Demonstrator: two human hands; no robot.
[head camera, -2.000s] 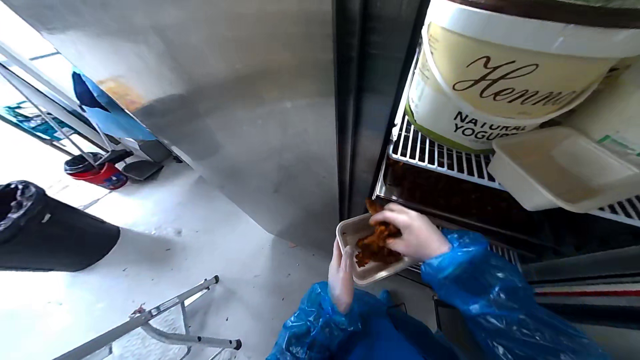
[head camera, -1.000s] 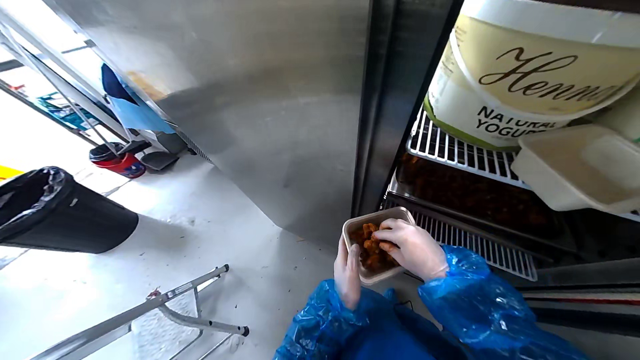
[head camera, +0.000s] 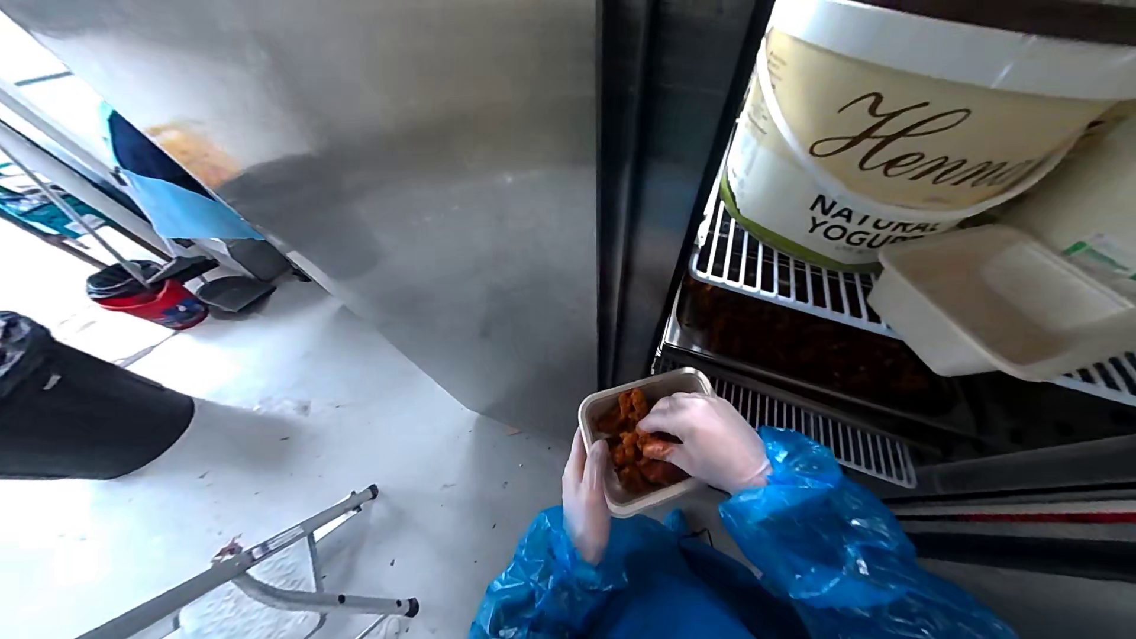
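Observation:
My gloved left hand (head camera: 586, 497) holds a rectangular takeaway-style container (head camera: 688, 382) by its left side. Reddish-brown pieces of food (head camera: 632, 448) lie in it, perhaps marinated meat. The fingers of my gloved right hand (head camera: 706, 439) reach into the container and close on some pieces. To the right, a metal tray (head camera: 679, 333) of dark red-brown food sits inside an open fridge, below a white wire shelf (head camera: 799, 280). An empty pale container (head camera: 1003, 302) rests tilted on that shelf beside a large yogurt tub (head camera: 896, 133).
The steel fridge door (head camera: 426, 195) stands open ahead. On the floor to the left are a black bin (head camera: 80, 408), a red bucket (head camera: 155, 306), a dustpan (head camera: 235, 293) and a metal step-stool frame (head camera: 293, 532). A lower wire rack (head camera: 825, 435) shows under the tray.
My right hand stays at the food, its fingers shifting among the pieces. The container in my left hand sits a little more turned than two seconds ago.

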